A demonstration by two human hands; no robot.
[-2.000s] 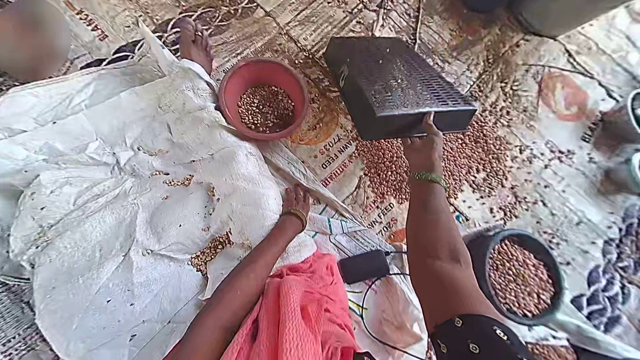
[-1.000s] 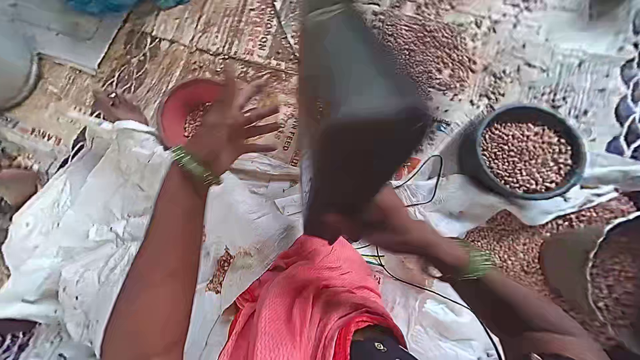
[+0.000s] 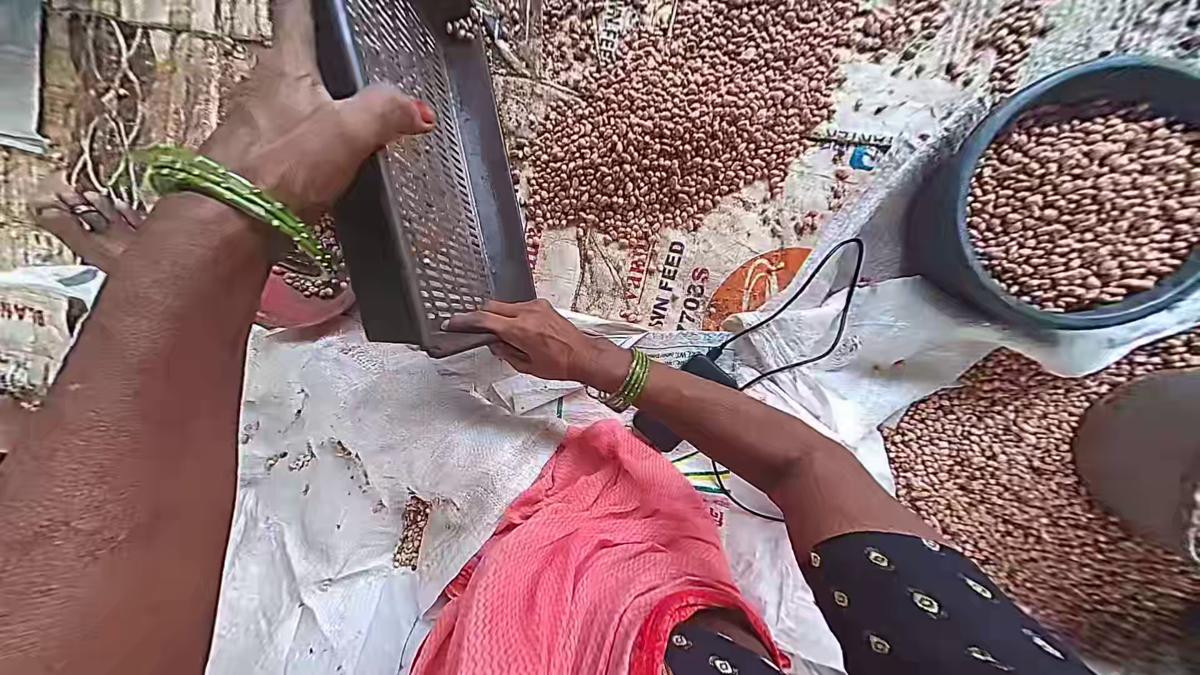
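Observation:
A dark rectangular sieve tray (image 3: 431,187) with a perforated bottom is raised and tilted, its holed face partly toward me. My left hand (image 3: 309,131) is at its upper left side, thumb over the rim; the fingers are largely hidden. My right hand (image 3: 534,339) grips the lower corner of the same tray. Behind the tray's lower left side shows part of a red bowl (image 3: 305,298) holding some nuts or beans. A few of these lie near the tray's top edge. Both wrists wear green bangles.
A loose heap of reddish nuts or beans (image 3: 684,122) covers printed sacking. At right stands a dark tub (image 3: 937,234) full of them, with another heap (image 3: 984,469) below it. A white sheet (image 3: 319,525) lies at lower left. A black device (image 3: 656,429) with a cable rests near my right forearm.
Two seconds ago only my right hand held the tray, and my left rested on the white sheet. Now my left hand is at the tray too, and the tray is tilted. The view has shifted.

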